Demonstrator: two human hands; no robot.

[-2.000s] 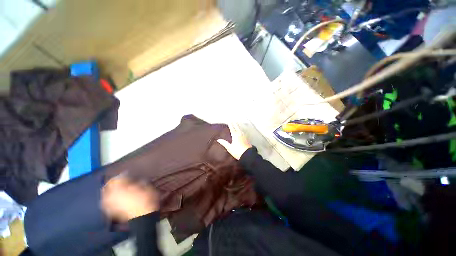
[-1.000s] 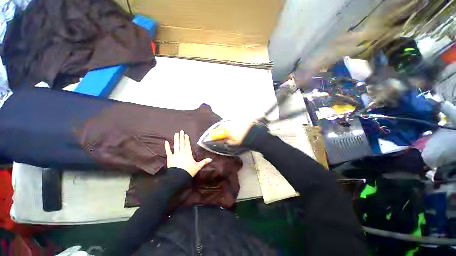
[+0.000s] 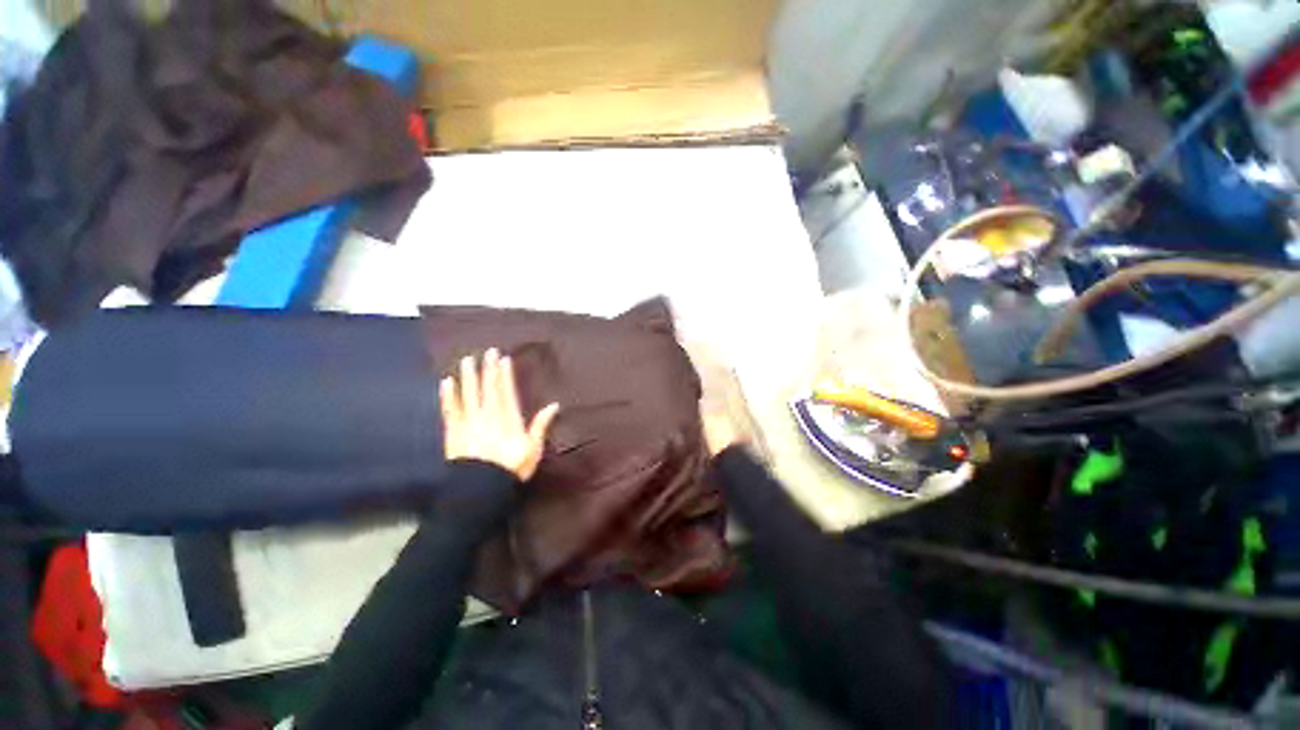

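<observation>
The dark brown garment [image 3: 613, 414] lies bunched over the right part of the navy padded board [image 3: 243, 414]. My left hand [image 3: 489, 414] lies flat on the garment's left part, fingers spread, thumb towards the right. My right hand [image 3: 721, 421] is at the garment's right edge, partly hidden by the cloth and my sleeve; its fingers cannot be made out. The steam iron [image 3: 881, 439], with an orange-yellow handle, rests on the pale pad [image 3: 816, 482] to the right, with no hand on it.
A dark brown cloth heap [image 3: 186, 143] lies at upper left over a blue bar [image 3: 290, 254]. Cardboard [image 3: 599, 86] stands along the far edge. A black strip [image 3: 210, 588] is at near left. A tan hose [image 3: 1141, 285] and dark cables run right of the iron.
The iron has moved from the garment to the pad, and my right hand has let go of it. The garment has shifted right along the board, baring more navy padding.
</observation>
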